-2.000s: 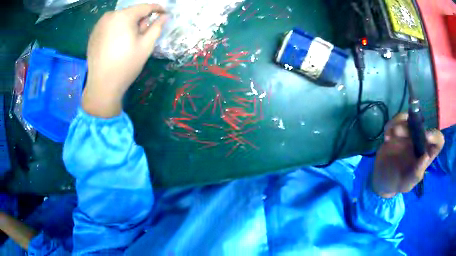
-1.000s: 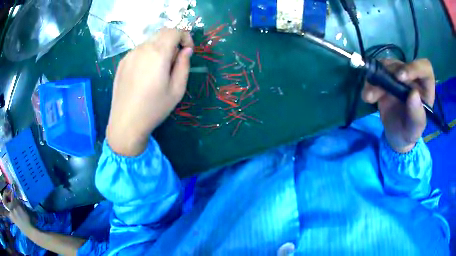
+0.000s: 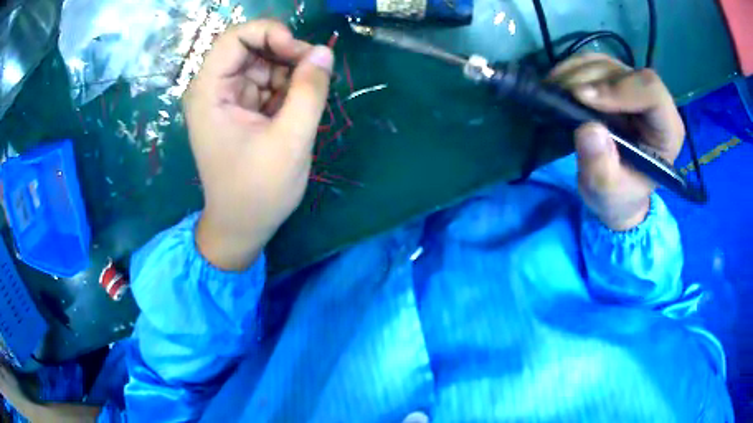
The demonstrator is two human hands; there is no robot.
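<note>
My left hand (image 3: 256,124) pinches a short red lead wire (image 3: 333,39) between thumb and forefinger, its end sticking up. My right hand (image 3: 619,124) holds the soldering iron (image 3: 537,91) like a pen. The iron's silver barrel points left, its tip just right of the pinched wire and apart from it. The blue block (image 3: 404,7) with its pale band lies above the tip, cut off by the top edge. More red wires (image 3: 330,124) lie on the green bench, partly hidden by my left hand. A thin silver-white strand (image 3: 367,91) lies near them.
A clear plastic bag (image 3: 116,41) and pale bits (image 3: 198,41) lie at upper left. A blue parts bin (image 3: 45,206), a red-and-white roll (image 3: 113,281) and a blue perforated basket (image 3: 18,306) are at left. Another person's arm (image 3: 41,406) shows at lower left. The black cord (image 3: 652,33) loops at right.
My left hand has risen from the wire pile with a red wire in its fingers. The iron has swung from upright to pointing left, near that hand. The view has shifted.
</note>
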